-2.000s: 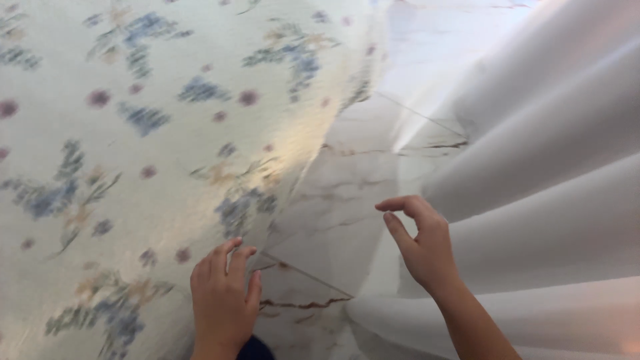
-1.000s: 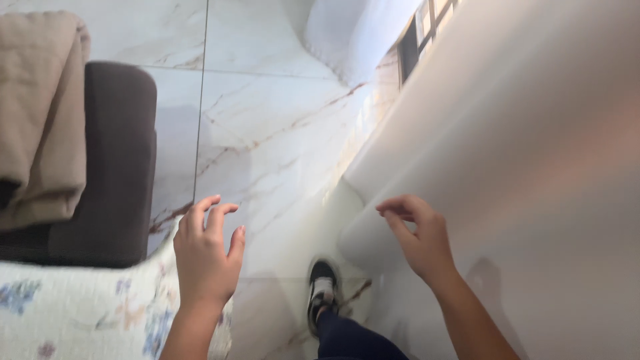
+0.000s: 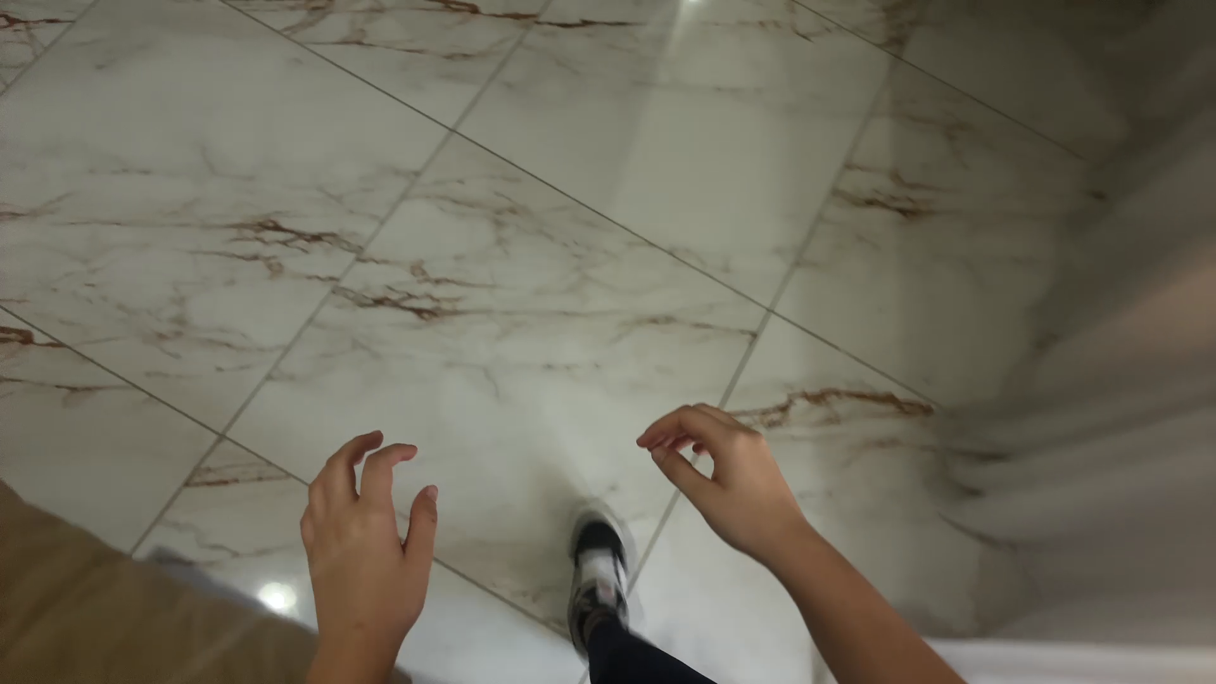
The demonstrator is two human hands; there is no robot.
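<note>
My left hand [image 3: 366,546] hovers over the floor at lower left, its fingers bent and apart, holding nothing. At lower centre-right is my right hand [image 3: 727,475], empty too, with thumb and index fingertips close together in a loose ring and the other fingers curled. Neither hand touches anything. Below and between them, a black and white shoe [image 3: 598,565] stands on the marble-look tiled floor [image 3: 532,380], under a dark trouser leg [image 3: 641,660].
Pale, sheer-looking curtain fabric [image 3: 1121,475] hangs along the right side and reaches the floor. A brown cloth or cloth-covered piece [image 3: 114,608], not clear which, fills the lower left corner. The tiles have brown veins and reflect light.
The view has moved far: the floral fabric, the dark seat-like piece and the folded beige cloth seen earlier are out of view. Both hands stay raised and empty, with little change in pose.
</note>
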